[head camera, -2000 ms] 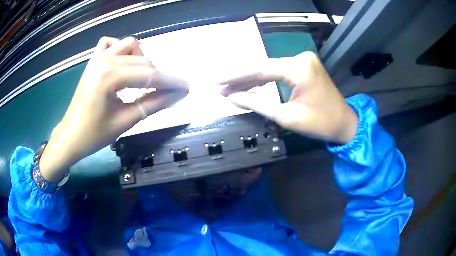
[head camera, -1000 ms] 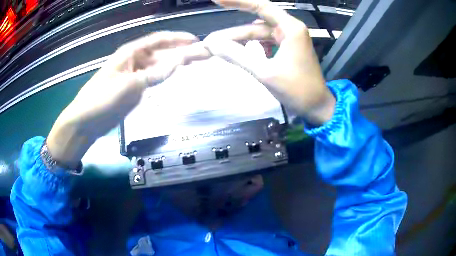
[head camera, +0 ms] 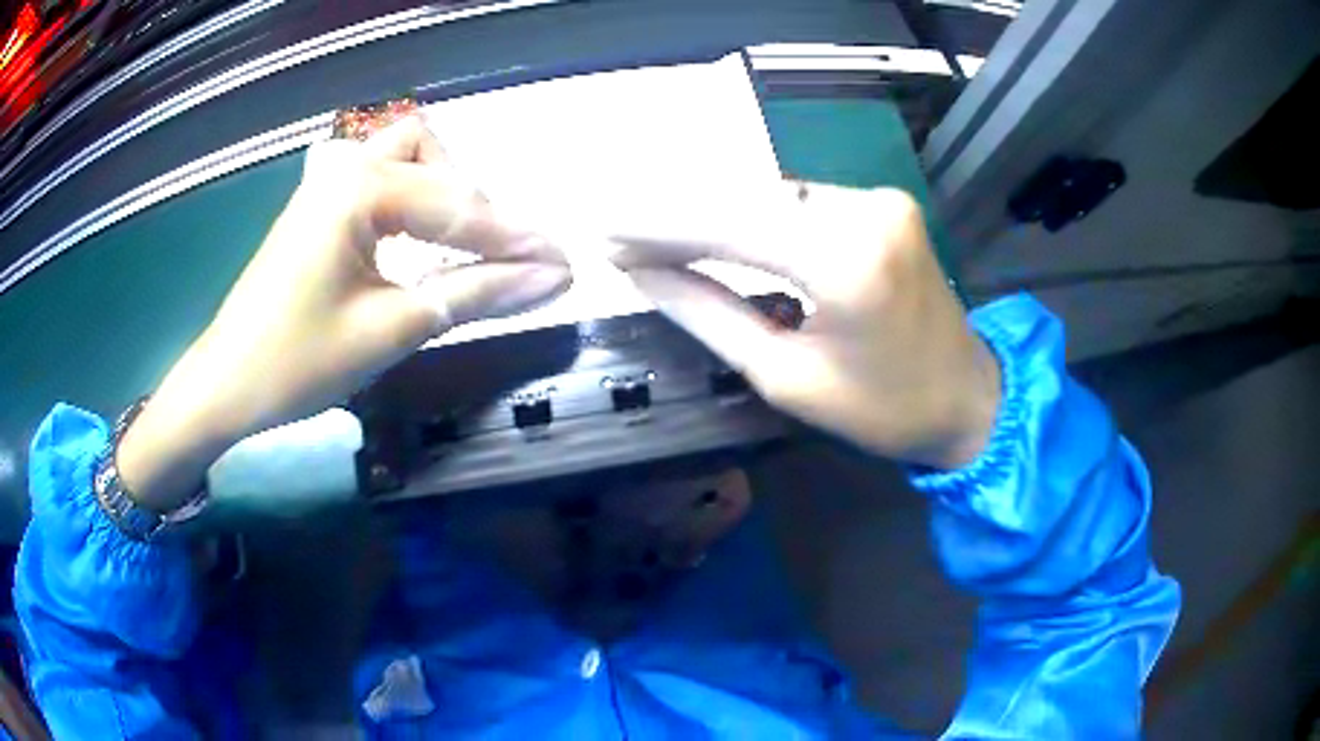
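The black loading fixture (head camera: 579, 427) lies across the near edge of the overexposed white parts tray (head camera: 623, 130). Dark bits with shiny points show in its row of nests. My left hand (head camera: 420, 239) is over the tray's left side, thumb and fingertips pinched. My right hand (head camera: 811, 290) faces it from the right, fingertips also close together, above the fixture's right end. The fingertips of the two hands are a small gap apart. Glare hides whether either holds a tiny part. Reddish-copper parts (head camera: 379, 113) are heaped at the tray's upper left corner.
A dark-green mat (head camera: 854, 138) lies under the tray. Dark conveyor tracks with silver rails (head camera: 217, 167) run beyond it. A grey metal frame with a black fitting (head camera: 1067, 191) stands at right. A dark reddish patch (head camera: 779, 308) shows beside my right hand.
My hands have come down from the tray's far edge, where they were together, to its middle with fingertips slightly apart. The fixture shows slightly higher, its right end now partly covered by my right hand.
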